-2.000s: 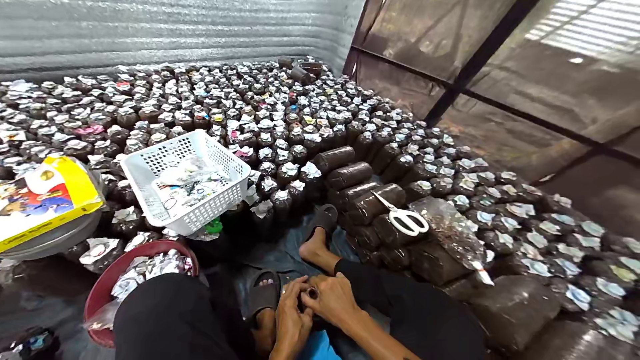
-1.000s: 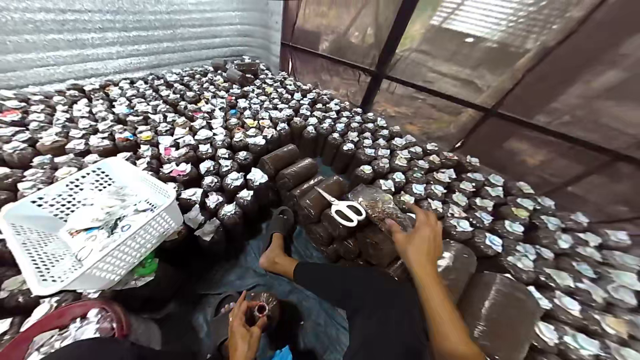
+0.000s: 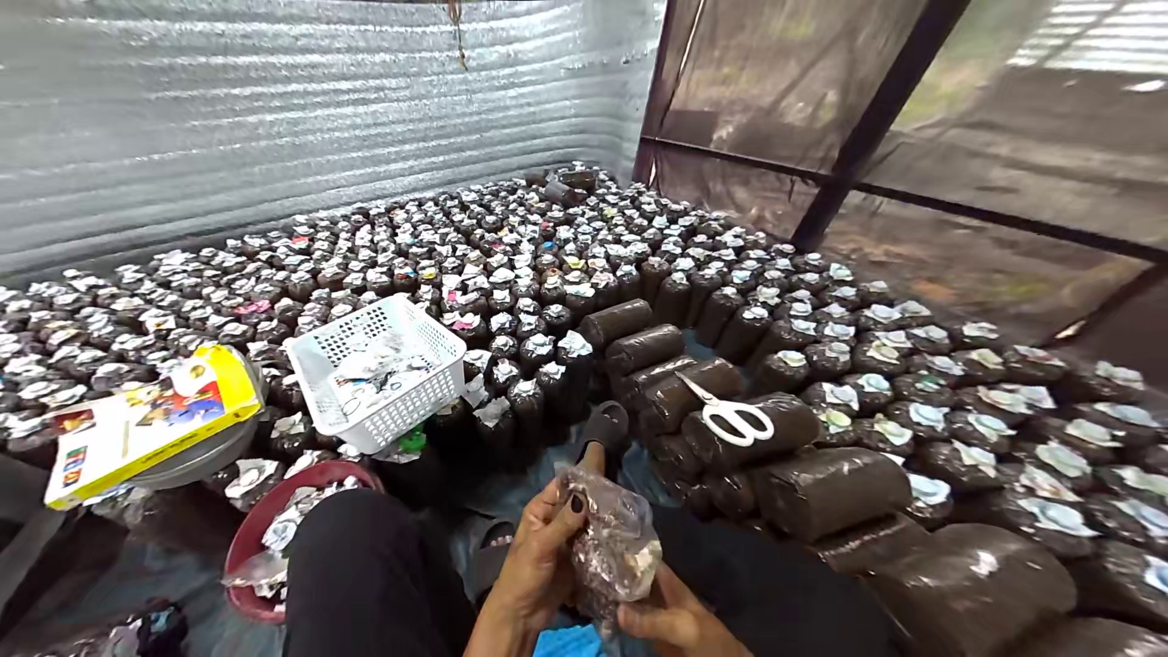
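A clear plastic bag (image 3: 616, 538) with brown grainy contents and a pale lump is between my hands, in front of my knees. My left hand (image 3: 538, 557) grips its left side, thumb on top. My right hand (image 3: 675, 616) holds its lower right edge. Below the bag some blue material (image 3: 568, 641) shows. To the right, white-handled scissors (image 3: 737, 422) lie on stacked dark filled bags (image 3: 762, 433). Whatever lies under the bag and my palms is hidden.
A white plastic basket (image 3: 449, 358) with small items stands ahead on the left. Left of it, a yellow box (image 3: 155, 424) rests on a round container. A red basin (image 3: 245, 547) holds paper pieces. Rows of upright, paper-topped bags (image 3: 575, 351) reach the silvery wall (image 3: 319, 109).
The clear bag, on the stack near the scissors earlier, is now in both hands in front of me. My right hand has come back from the stack. The view has swung left.
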